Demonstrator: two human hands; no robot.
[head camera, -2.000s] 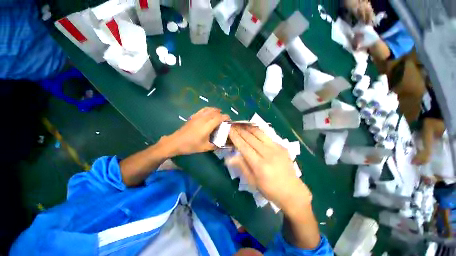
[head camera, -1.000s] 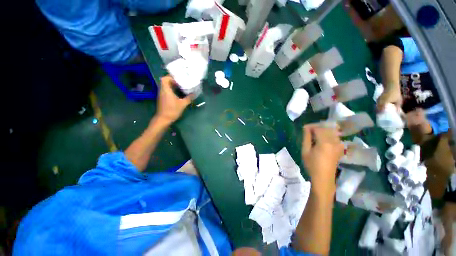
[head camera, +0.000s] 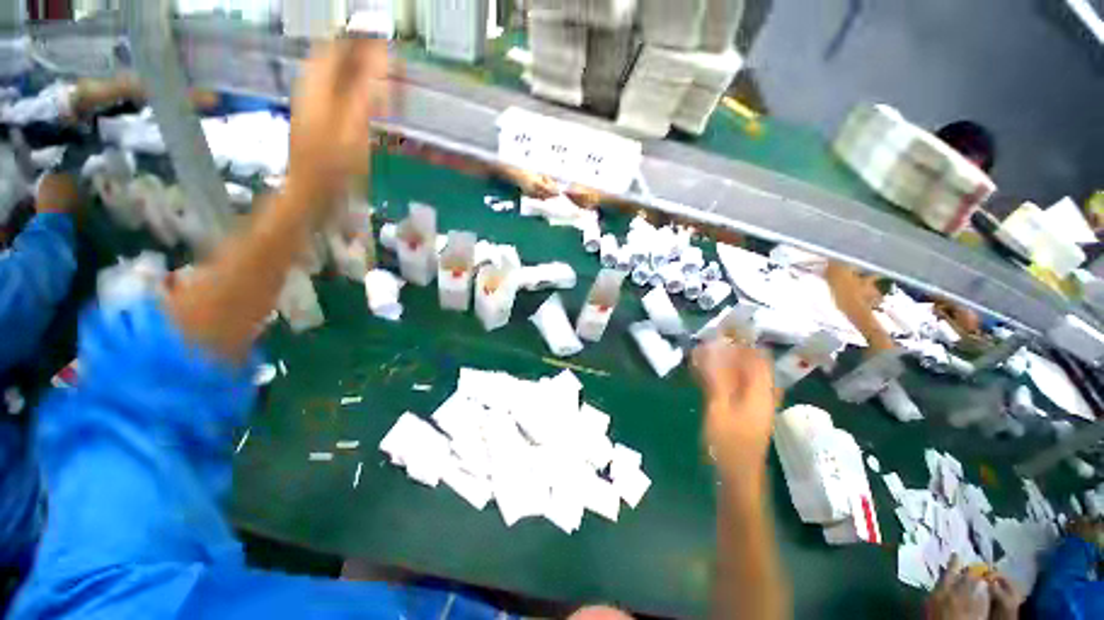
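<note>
A loose heap of white folded leaflets lies on the green bench in front of me. My left hand is raised high at the upper left, blurred, with a white patch at its fingertips; I cannot tell if it holds this. My right hand is right of the heap, blurred, beside a pale carton; its grip is unclear. Open white cartons with small red marks, such as one carton, stand beyond the heap. White wrapped products lie among them.
Stacked cartons with a red end lie right of my right hand. Silver-white cylinders stand behind the open cartons. A grey metal frame crosses the far side. Another person's hands are at the lower right, near more leaflets.
The view has swung toward the far side and right of the bench. My left hand has left the white product and carton it was touching and is raised. My right hand remains near the open cartons.
</note>
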